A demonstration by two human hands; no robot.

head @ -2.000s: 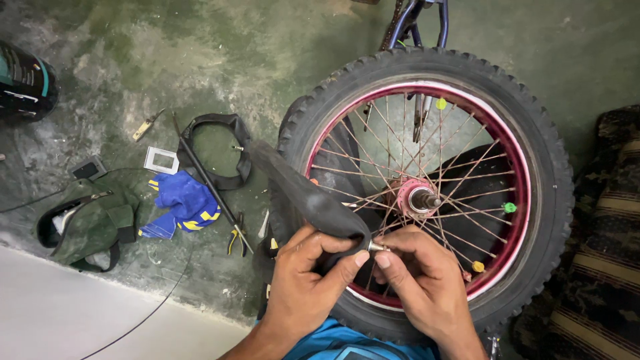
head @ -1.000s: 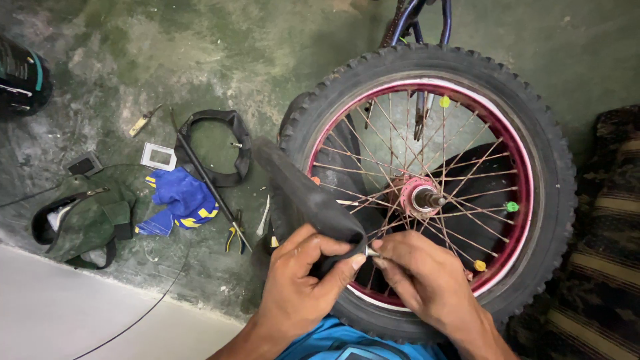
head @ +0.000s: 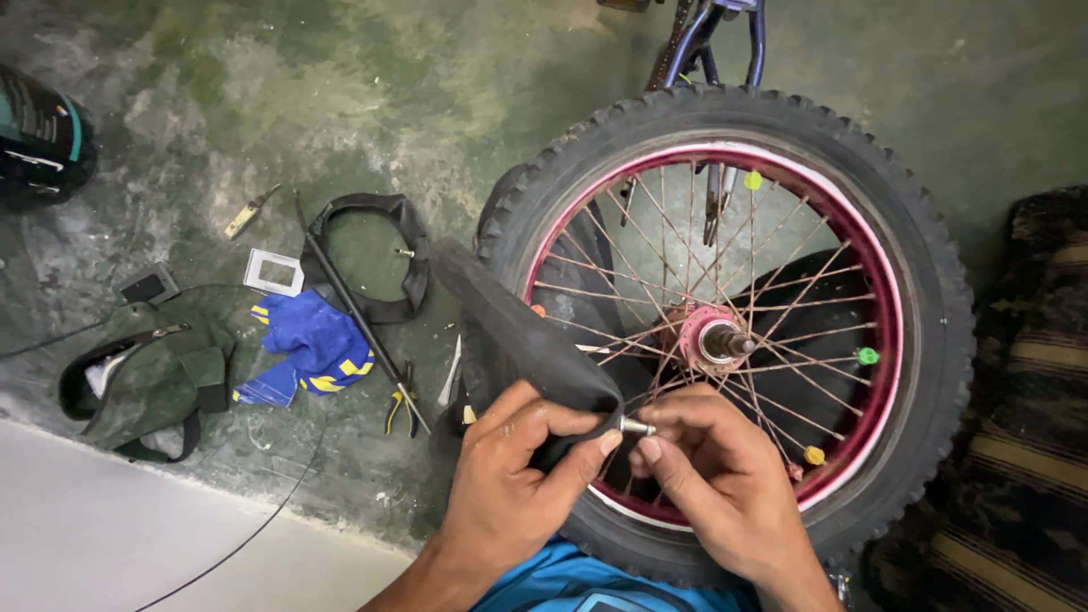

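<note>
My left hand (head: 527, 467) grips a black rubber inner tube (head: 531, 331) close to its metal valve stem (head: 637, 426). The stem points right, toward my right hand (head: 722, 476), whose thumb and fingertips are at its outer end. Whether that hand holds a small part such as a cap cannot be told. Beneath both hands lies a bicycle wheel with a pink-red rim (head: 891, 331), a knobby black tire (head: 939, 297), rusty spokes and a pink hub (head: 710, 338). Colored pieces sit on several spokes.
On the floor at left are a coiled inner tube (head: 416, 280), a black rod (head: 348, 297), pliers (head: 395, 412), a blue cloth (head: 319, 336), a green cap (head: 153, 374) and a knife-like tool (head: 246, 215). A bicycle frame (head: 697, 42) lies above the wheel; patterned fabric (head: 1020, 442) is at right.
My right hand's fingers have shifted around the valve's end, and more of the metal stem shows than one second ago. My left hand keeps its grip on the tube.
</note>
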